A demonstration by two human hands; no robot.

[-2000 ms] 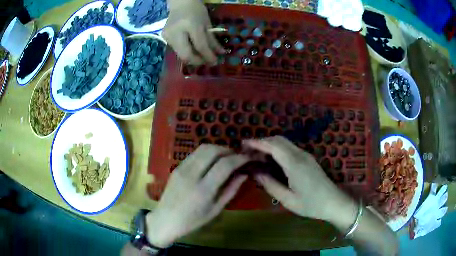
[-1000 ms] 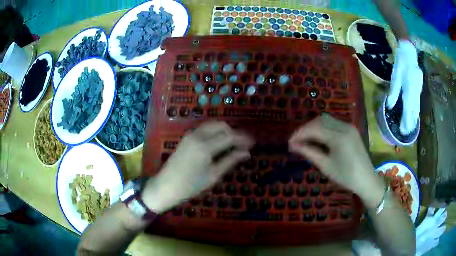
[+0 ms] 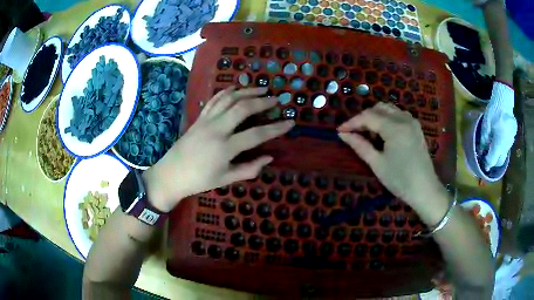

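Observation:
The dark-red keycap tray (image 3: 316, 157) lies in front of me, with shiny and grey-green round keycaps (image 3: 319, 101) in its far field. A dark-blue spacebar keycap (image 3: 314, 134) lies at the near edge of the far field. My right hand (image 3: 395, 149) pinches or touches its right end with thumb and forefinger. My left hand (image 3: 225, 140) lies over the tray's left side, fingers spread, its fingertips near the spacebar's left end; nothing shows in it. More dark-blue spacebar keycaps (image 3: 357, 211) lie loose on the near field.
Plates of teal modifier keycaps (image 3: 96, 99) and yellow modifier keycaps (image 3: 96, 214) stand left. A bowl of round teal keycaps (image 3: 153, 111) adjoins the tray. A coworker's gloved hand (image 3: 499, 126) is in the small bowl (image 3: 475, 153) at right. A filled keycap set (image 3: 345, 17) lies beyond.
My hands have moved from the near field up to the far field's near edge. The coworker's bare hand left the tray's far left; a gloved hand has come to the small bowl.

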